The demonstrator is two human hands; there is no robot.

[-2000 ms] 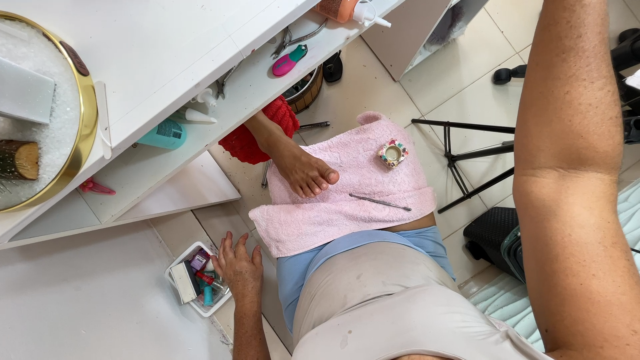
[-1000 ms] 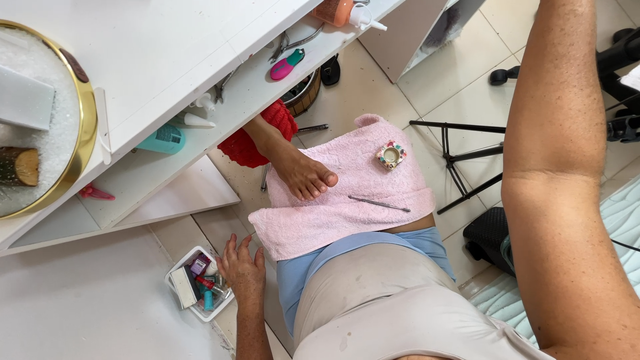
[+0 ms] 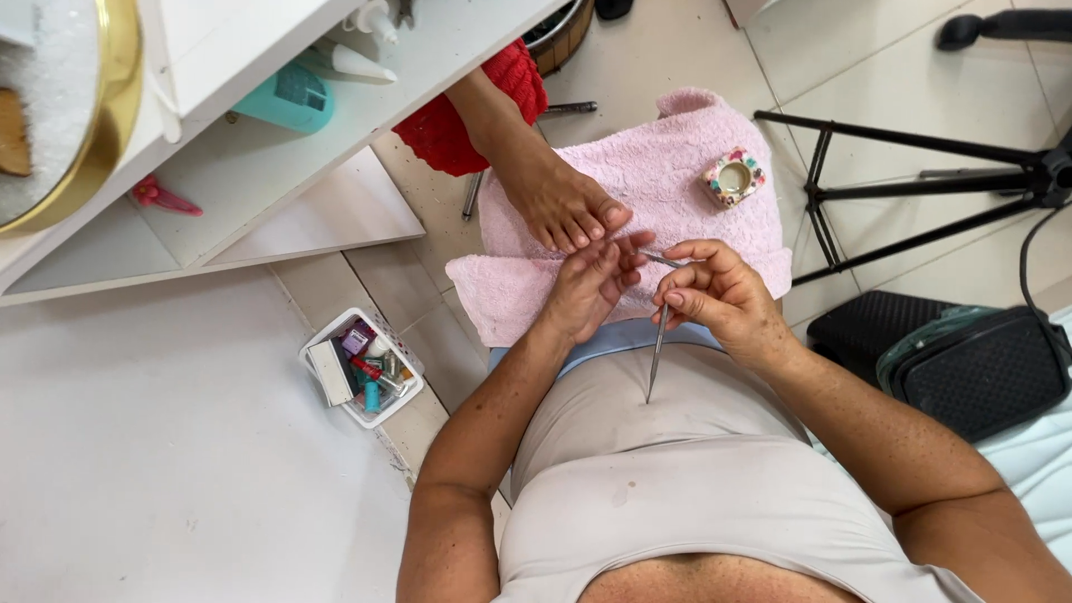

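A person's bare foot [image 3: 561, 197] rests on a pink towel [image 3: 519, 293] over my lap. My left hand [image 3: 596, 285] is close by the toes, palm partly up, fingers apart and no clear grip on anything. To its right, my right hand [image 3: 720, 301] pinches a thin metal nail tool [image 3: 658, 356], its pointed end toward my shirt. Another thin metal piece [image 3: 662, 260] shows between the two hands; whether it belongs to the same tool I cannot tell. A small floral-patterned container [image 3: 734, 177] with a round opening sits on the towel, right of the foot.
A white basket [image 3: 414, 387] of small bottles stands at lower left. The white desk shelf [image 3: 251, 180] above holds a turquoise bottle [image 3: 289, 99] and a pink clip [image 3: 166, 197]. Black tripod legs [image 3: 921, 188] and a black pedal-like object [image 3: 984, 368] lie at right.
My left hand has moved from beside the basket to the toes. My right hand, out of view before, is now over the towel's near edge. The metal tool has left its place on the towel.
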